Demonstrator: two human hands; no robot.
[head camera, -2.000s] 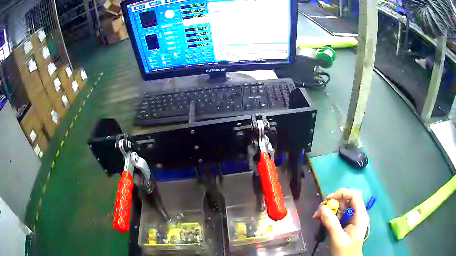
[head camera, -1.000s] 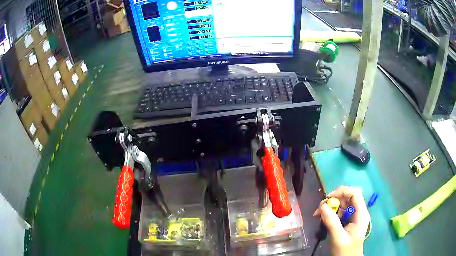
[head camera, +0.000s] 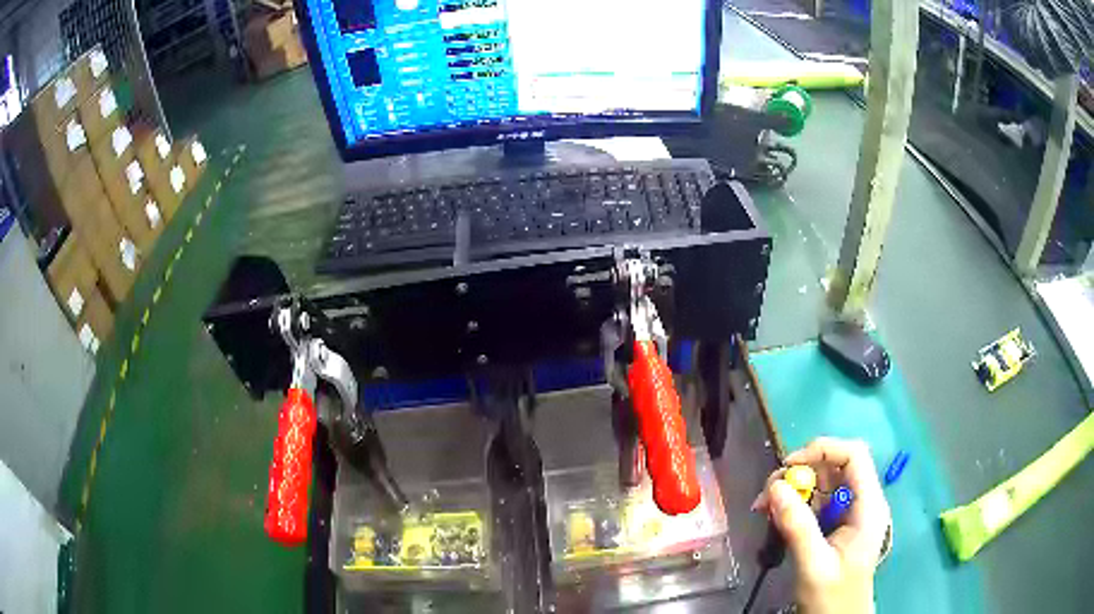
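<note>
My right hand (head camera: 828, 522) is at the lower right, beside the test fixture (head camera: 480, 318). It holds an adjusting screwdriver (head camera: 797, 483) with a yellow end, its thin dark shaft pointing down, and a blue marker pen (head camera: 836, 504). My left hand is not in view. One power supply board (head camera: 414, 543) lies under the left clear cover and another board (head camera: 612, 534) under the right one, partly hidden by glare. Both red toggle clamp handles, left (head camera: 289, 465) and right (head camera: 663, 429), point down toward me.
The keyboard (head camera: 516, 216) and monitor (head camera: 516, 72) stand behind the fixture. A mouse (head camera: 854, 354) sits by the metal post (head camera: 879, 168). A marker cap (head camera: 897, 465) lies on the teal mat (head camera: 804, 402). At right are a loose board (head camera: 1003, 359) and a lime-green wrapped bar (head camera: 1020, 486).
A loose board has come into view on the bench at right; it was absent in the oldest frame. The view has shifted slightly. My right hand keeps its hold and has barely moved.
</note>
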